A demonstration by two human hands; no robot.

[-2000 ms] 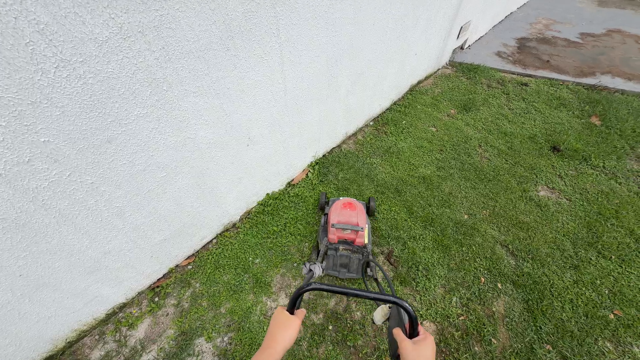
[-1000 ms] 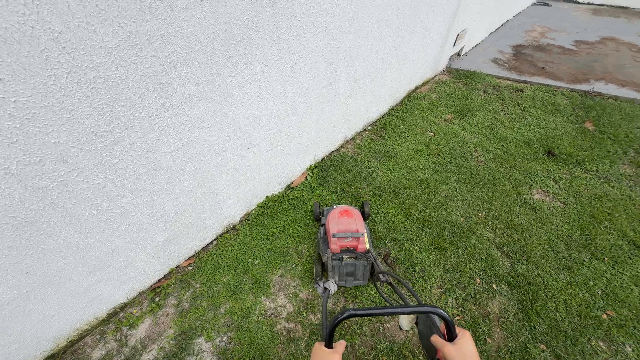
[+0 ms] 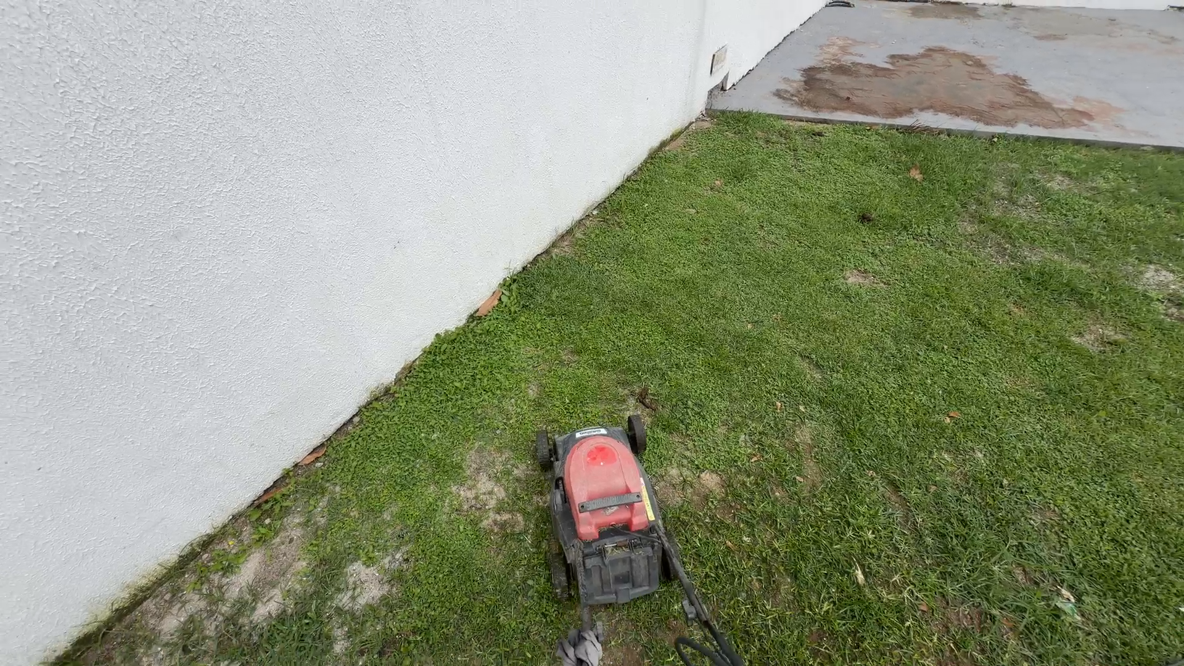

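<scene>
A red and black lawn mower (image 3: 606, 504) stands on the grass at the bottom centre, its front wheels toward the top of the view. Its black handle tube (image 3: 689, 587) runs down out of the frame, with a black cable (image 3: 698, 652) beside it. A grey cloth (image 3: 580, 647) is bunched on the left handle tube at the lower edge. Neither my left hand nor my right hand shows, and the handle's top bar is out of view.
A white textured wall (image 3: 324, 185) runs diagonally along the left. Grass (image 3: 832, 370) with bare patches and dry leaves spreads to the right. A grey paved slab (image 3: 925, 83) with a brown stain lies at the top right, near a small wall vent (image 3: 719, 60).
The mower has come back, away from the paved slab and toward the bottom of the view. Both hands, on the handle bar in the earlier frames, have left the view.
</scene>
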